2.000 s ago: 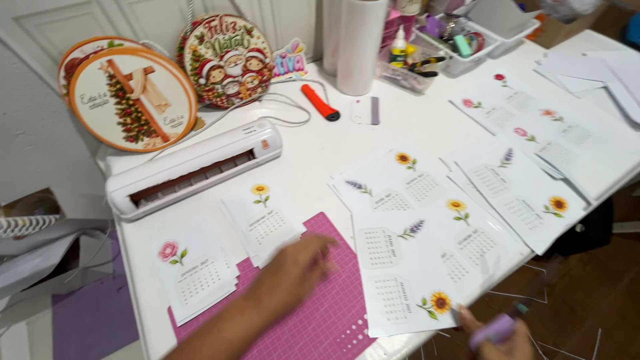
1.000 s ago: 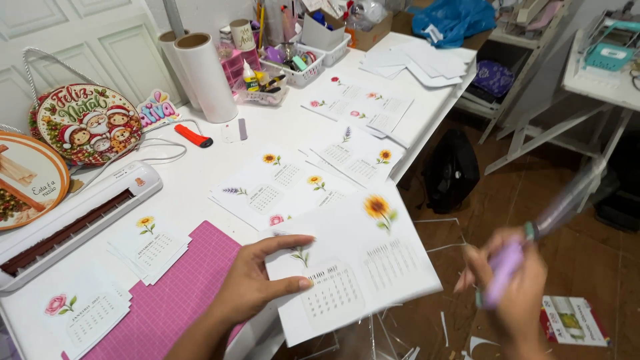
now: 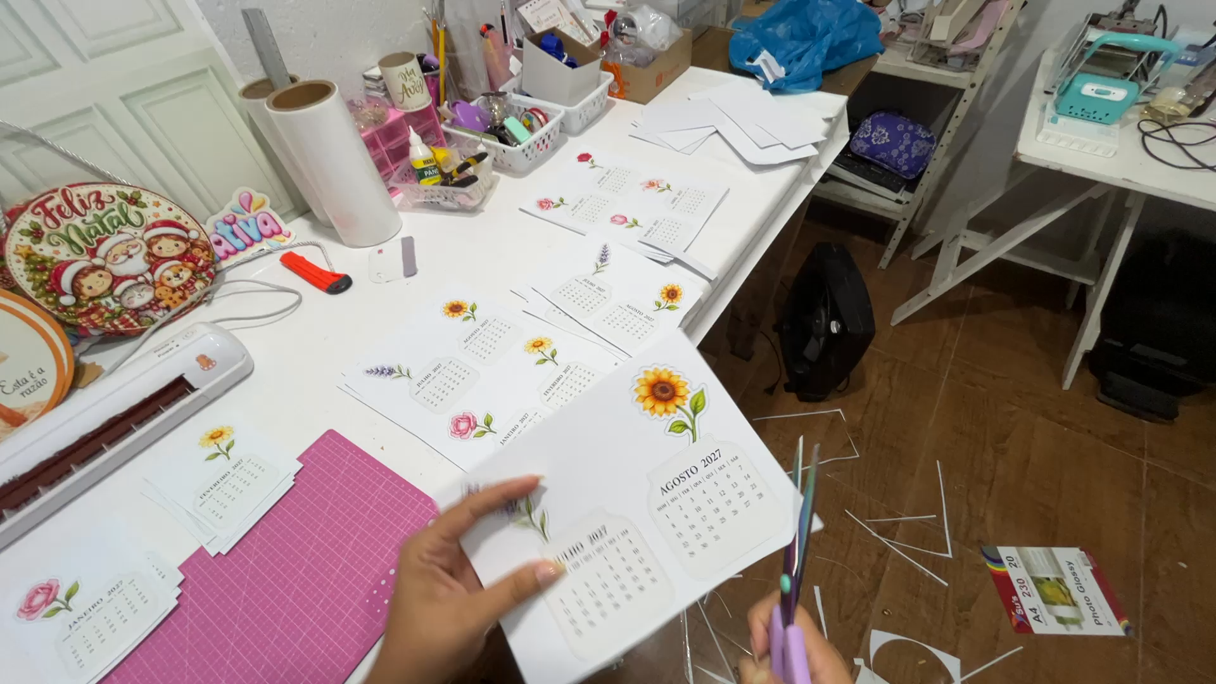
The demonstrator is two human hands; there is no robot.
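Note:
My left hand [image 3: 475, 570] holds a white sheet [image 3: 579, 456] printed with a sunflower, a lavender sprig and two calendar grids, thumb on its front. In my right hand [image 3: 793, 646] are scissors [image 3: 796, 570] with purple handles, their blades pointing up at the sheet's right edge; whether they touch the paper I cannot tell. Behind the sheet lie more printed calendar sheets [image 3: 456, 351] on the white table [image 3: 361, 285]. Two small stacks of cut calendar pieces, one with a yellow flower [image 3: 228, 475] and one with a pink rose [image 3: 104, 608], rest by a pink cutting mat [image 3: 294, 560].
A white laminator [image 3: 123, 418] stands at the left, near an orange utility knife [image 3: 315, 274]. White rolls [image 3: 332, 161] and baskets of supplies [image 3: 518, 133] line the back. Blank paper [image 3: 731, 123] lies at the far end. Paper scraps [image 3: 912, 655] and a photo paper packet [image 3: 1056, 591] are on the floor.
My left hand, empty over the cutting mat two seconds ago, now holds the sheet. The scissors have come in from the right to the sheet's edge. The view has swung right.

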